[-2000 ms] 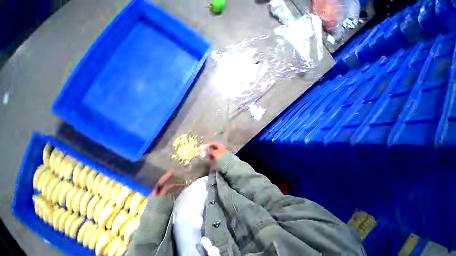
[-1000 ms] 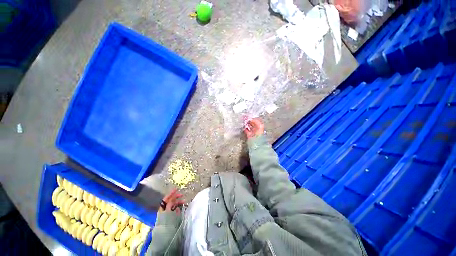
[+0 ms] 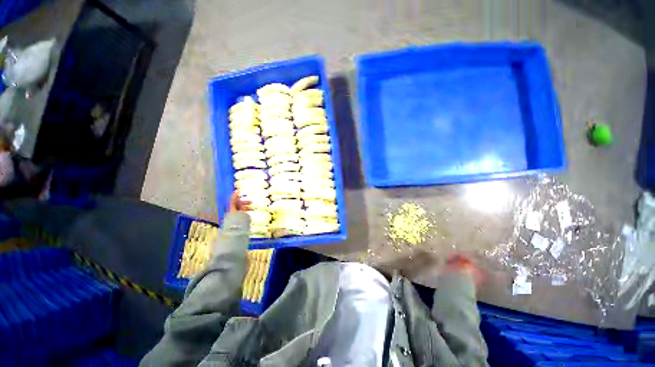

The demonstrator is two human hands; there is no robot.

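A blue tray point(image 3: 215, 107) holds three rows of pale yellow banana-shaped pieces point(image 3: 281, 150) on the table, left of the middle. My left hand point(image 3: 239, 203) is at the tray's near left part, over the end of the left row; its fingertips are too small to tell whether they grip a piece. A pile of small yellow bits point(image 3: 409, 223) lies near the table's front edge. My right hand point(image 3: 465, 268) is blurred, right of the pile and low over the table edge; whether it holds anything cannot be told.
An empty blue tray point(image 3: 452, 118) stands beyond the pile. Clear film point(image 3: 574, 236) with white slips point(image 3: 540, 241) lies at the right. A green round item point(image 3: 600, 134) is at the far right. A lower blue tray of yellow pieces point(image 3: 258, 274) sits below the table's left edge.
The view has swung to the left, bringing the whole filled tray into sight. My left hand has moved from beside the pile to the filled tray. My right hand has left the film.
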